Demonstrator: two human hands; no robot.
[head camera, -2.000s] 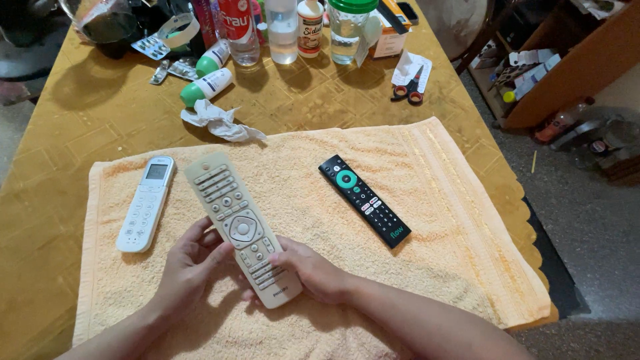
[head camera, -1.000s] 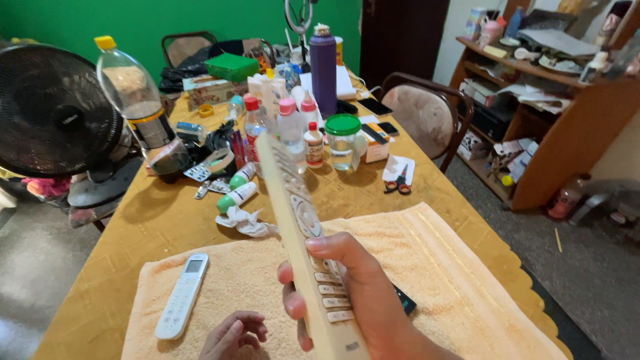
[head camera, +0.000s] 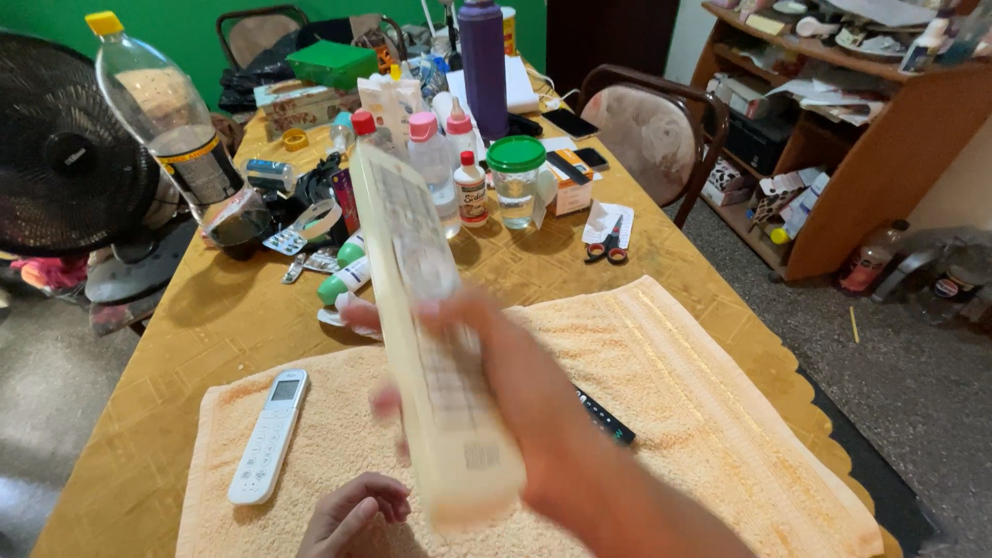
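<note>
My right hand (head camera: 496, 364) grips a large cream remote control (head camera: 422, 310), lifted above the towel and blurred, its button side turned toward the right. Low in the view, my left hand (head camera: 360, 504) rests at the peach towel (head camera: 341, 403) with fingers curled and apart, holding nothing. A white remote control with a small display (head camera: 271, 438) lies on the towel's left part. Behind my right wrist, a black remote control (head camera: 608, 418) lies on the towel, mostly hidden by the hand and forearm.
Beyond the towel stand a tilted plastic bottle (head camera: 178, 139), a purple flask (head camera: 482, 70), a green-lidded jar (head camera: 516, 178) and small bottles. Scissors (head camera: 607, 246) lie at the right. A black fan (head camera: 70, 155) is at the left, a padded chair (head camera: 643, 124) behind the table.
Two seconds ago both hands held the cream remote; since then my left hand has let go and my right hand has raised it. The view has tilted up.
</note>
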